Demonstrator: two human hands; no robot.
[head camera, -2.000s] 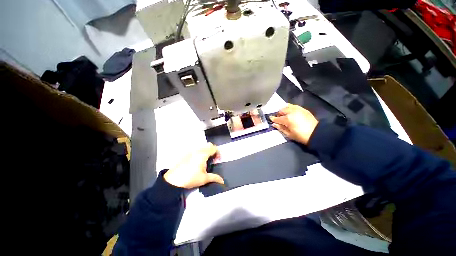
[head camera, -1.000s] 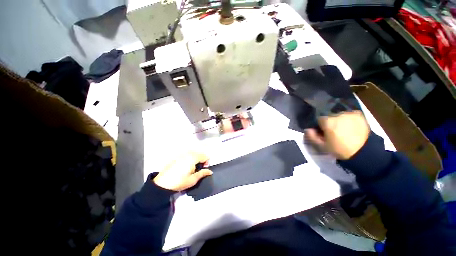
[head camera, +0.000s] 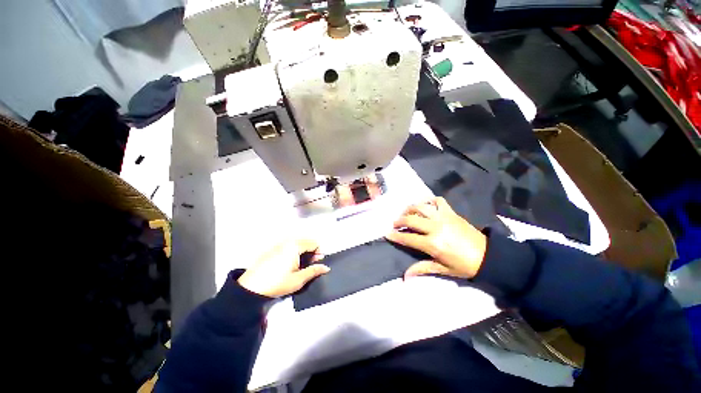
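A dark fabric strip (head camera: 355, 269) lies on the white sheet in front of the sewing head (head camera: 350, 107). My left hand (head camera: 278, 269) grips its left end between thumb and fingers, with a small dark bit showing at the fingertips. My right hand (head camera: 450, 242) holds the right end, thumb low and fingers along the upper edge, and hides that end. The clamp frame (head camera: 360, 192) under the head has a pinkish look with a dark square opening. No strip shows under it.
Dark pieces with small dark squares (head camera: 516, 169) lie on the sheet at right. A brown cardboard box (head camera: 607, 180) stands beyond the right edge. A dark-filled box (head camera: 84, 184) stands at left. A black screen (head camera: 538, 11) is at the top, and red goods (head camera: 661, 57) are at upper right.
My right hand moved from the clamp to the dark pieces at right, then back left onto the strip. The dark strip seen at the clamp two seconds ago is gone from there. My left hand stayed near the strip's left end.
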